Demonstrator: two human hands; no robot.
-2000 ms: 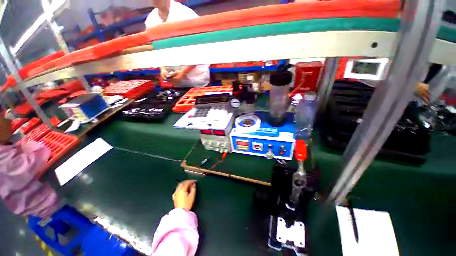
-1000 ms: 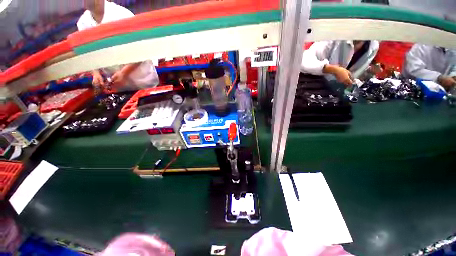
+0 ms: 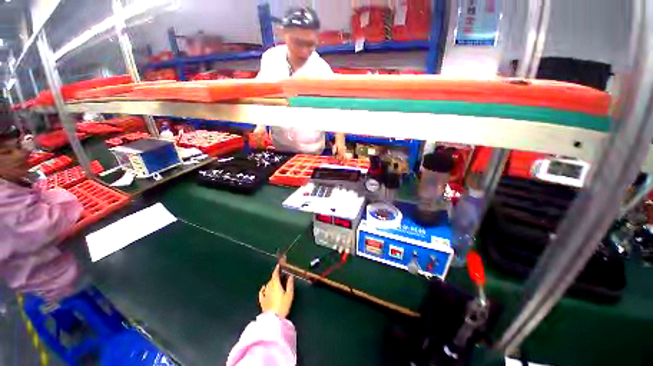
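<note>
My left hand (image 3: 276, 294), in a pink sleeve, reaches up from the bottom centre. Its fingertips are at the left end of a thin brown strip (image 3: 365, 295) on the green mat. Whether they grip anything there is too small to tell. My right hand is not in view. The black clamp fixture (image 3: 438, 318) stands at the lower right, its lever topped by a red grip (image 3: 475, 268). Its lower part is cut off by the bottom edge.
A power supply (image 3: 335, 232) and blue-and-white instrument (image 3: 404, 246) stand behind the strip, with red and black leads in front. A white sheet (image 3: 131, 230) lies left. A metal post (image 3: 583, 193) rises right. A pink-sleeved person (image 3: 36, 232) is left; another stands across the bench.
The view swung right, then back left. Two pink sleeves showed at the bottom edge one second ago; now my left hand reaches to the strip's end and the right sleeve is out of view.
</note>
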